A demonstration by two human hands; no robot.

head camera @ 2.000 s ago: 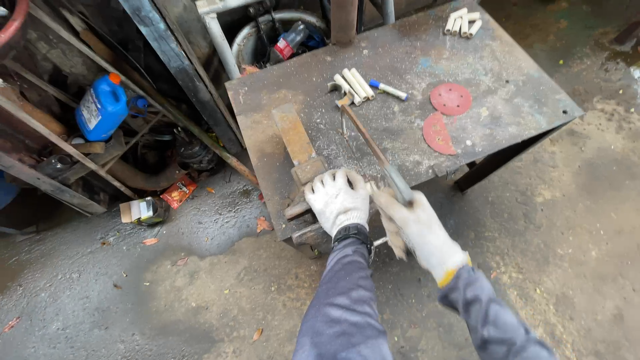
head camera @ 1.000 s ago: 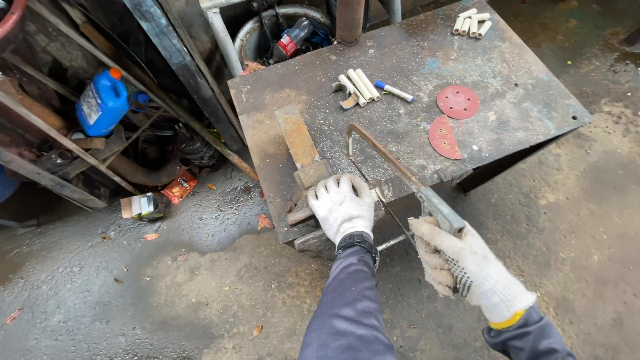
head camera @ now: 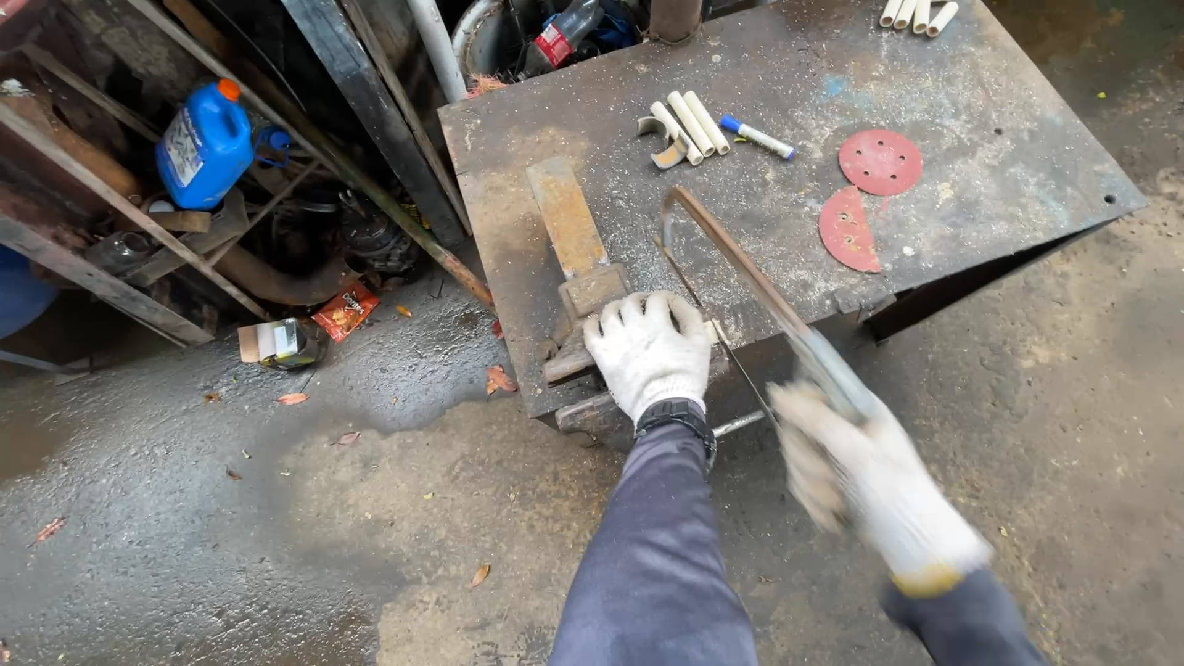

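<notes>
My right hand point(head camera: 860, 462), in a white knit glove and blurred, grips the handle of a hacksaw point(head camera: 754, 277). The saw slants up and left over the front edge of a metal table point(head camera: 980, 111). Its blade lies right beside the end of a pale tube point(head camera: 710, 331). My gloved left hand point(head camera: 652, 351) presses over a bench vise point(head camera: 592, 291) at the table's near left corner; its fingers hide most of the tube, so its hold on it cannot be told. Behind the saw lie several cut pale tubes point(head camera: 692, 122), a curved metal piece point(head camera: 671, 153) and a blue-capped marker point(head camera: 758, 139).
Two red sanding discs point(head camera: 881, 162), one of them cut, lie on the right of the table. More short tubes point(head camera: 920, 14) rest at its far edge. A metal rack with a blue jug point(head camera: 205, 148) stands at left. A small box point(head camera: 277, 342) and a red packet point(head camera: 346, 311) lie on the floor.
My right hand and the saw have moved back and forth: down and right from two seconds ago to one second ago, then slightly back toward the table. My left hand stays at the vise.
</notes>
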